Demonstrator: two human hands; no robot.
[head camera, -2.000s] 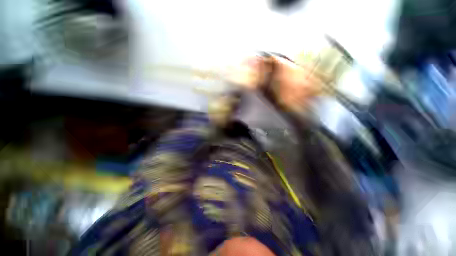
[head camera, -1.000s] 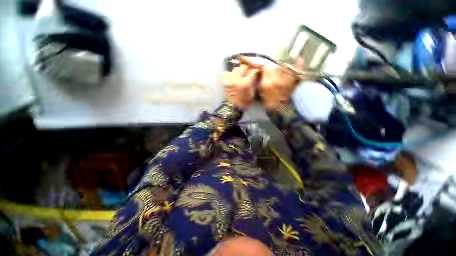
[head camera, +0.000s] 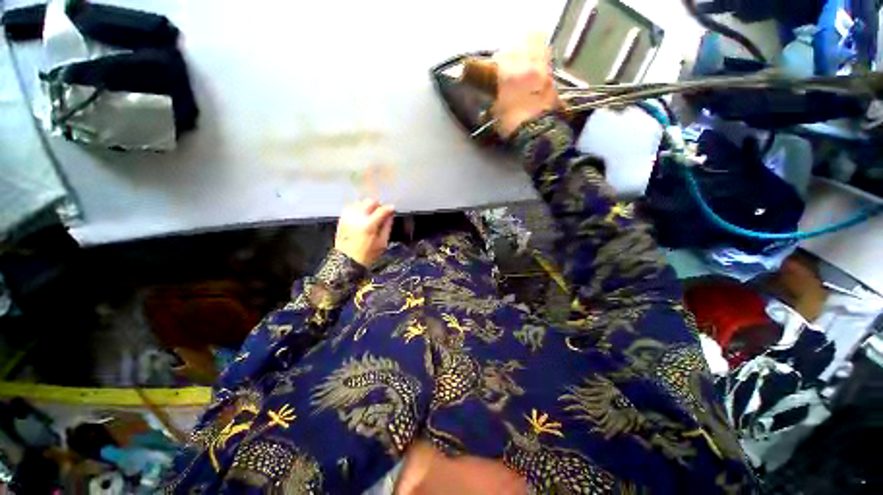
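The dark, wedge-shaped steam iron (head camera: 461, 101) stands on the white table (head camera: 290, 106), right of centre, its brown handle partly covered by my right hand. My right hand (head camera: 524, 85) is closed around the iron's handle. My left hand (head camera: 364, 231) is at the table's front edge, left of the iron, with its fingers curled; I cannot tell whether anything thin is between them. The metal iron rest (head camera: 610, 41) with two pale parallel bars lies just behind and right of my right hand.
Black and silver-white folded bundles (head camera: 118, 114) lie at the table's left end. Thin cables (head camera: 668, 90) trail right from the iron. A blue tube (head camera: 721, 218) hangs at the right. A yellow bar (head camera: 116, 393) is below left, with scraps around it.
My hands were close together near the iron; now my left hand has moved left and down to the table edge. My right hand has moved slightly up, over the iron's handle.
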